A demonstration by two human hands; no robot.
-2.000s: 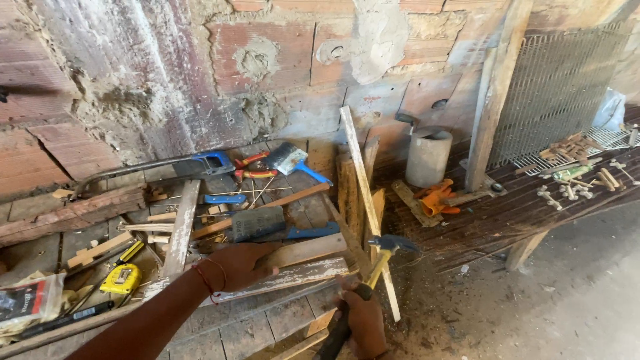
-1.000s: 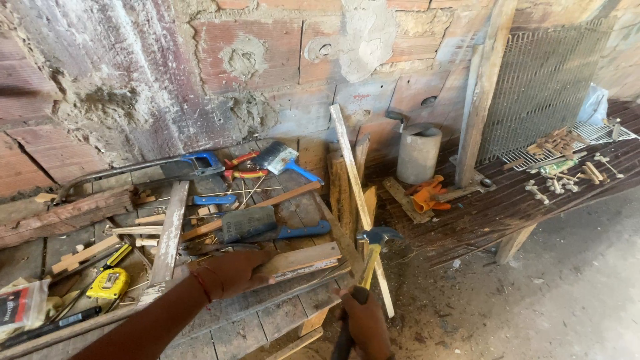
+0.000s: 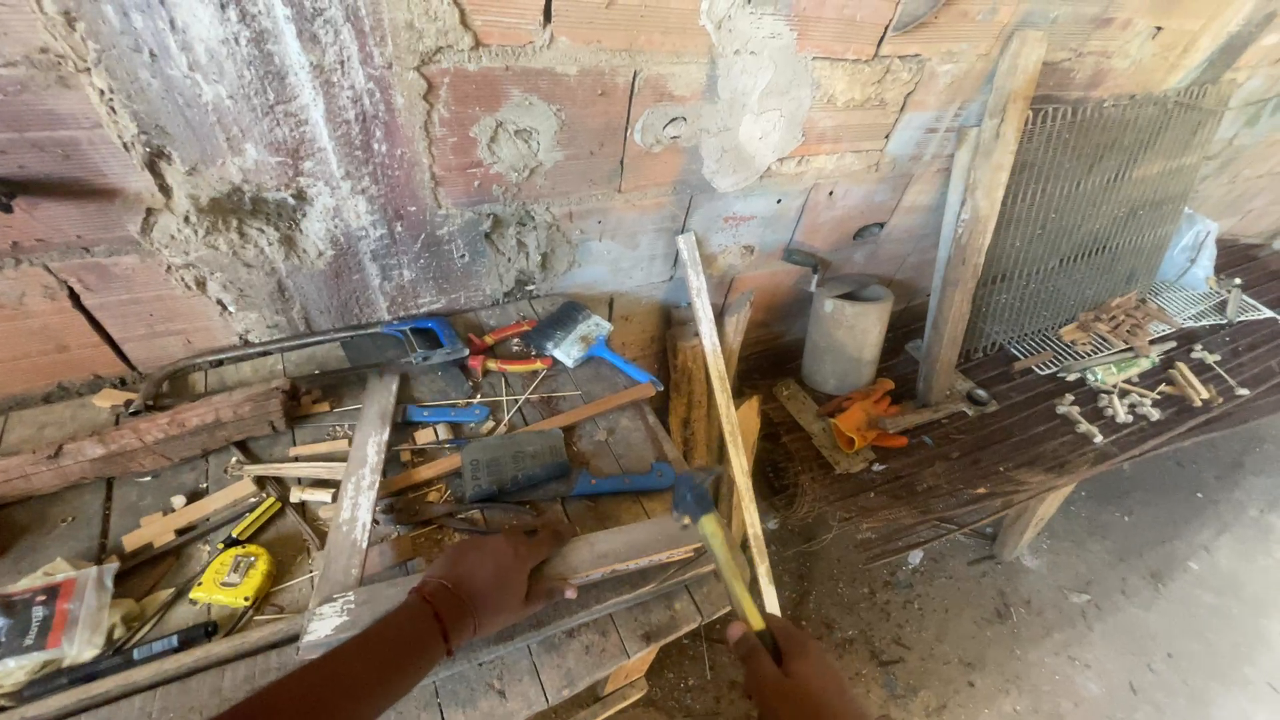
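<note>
My left hand [image 3: 500, 575] grips the near end of a short wooden board [image 3: 630, 548] at the workbench's front edge. A hammer [image 3: 728, 565] with a yellow and black handle is in my right hand [image 3: 795, 670]; its dark head is raised by the board's right end, and whether it touches the board I cannot tell. Behind the hammer a long narrow wooden strip [image 3: 728, 420] leans at a slant. Just beyond my left hand lie a piece of sandpaper [image 3: 513, 465] and a blue-handled tool [image 3: 622, 480].
On the workbench [image 3: 590, 655] are a hacksaw [image 3: 300, 345], red and yellow pliers [image 3: 508, 362], a paintbrush [image 3: 590, 345], a yellow tape measure [image 3: 233, 575] and wood scraps. To the right, a second bench holds a cement cylinder [image 3: 847, 335], orange gloves [image 3: 862, 415] and a wire rack [image 3: 1090, 220].
The board has been lowered and turned slightly under my left hand. My right hand still holds the hammer, near the board's right end.
</note>
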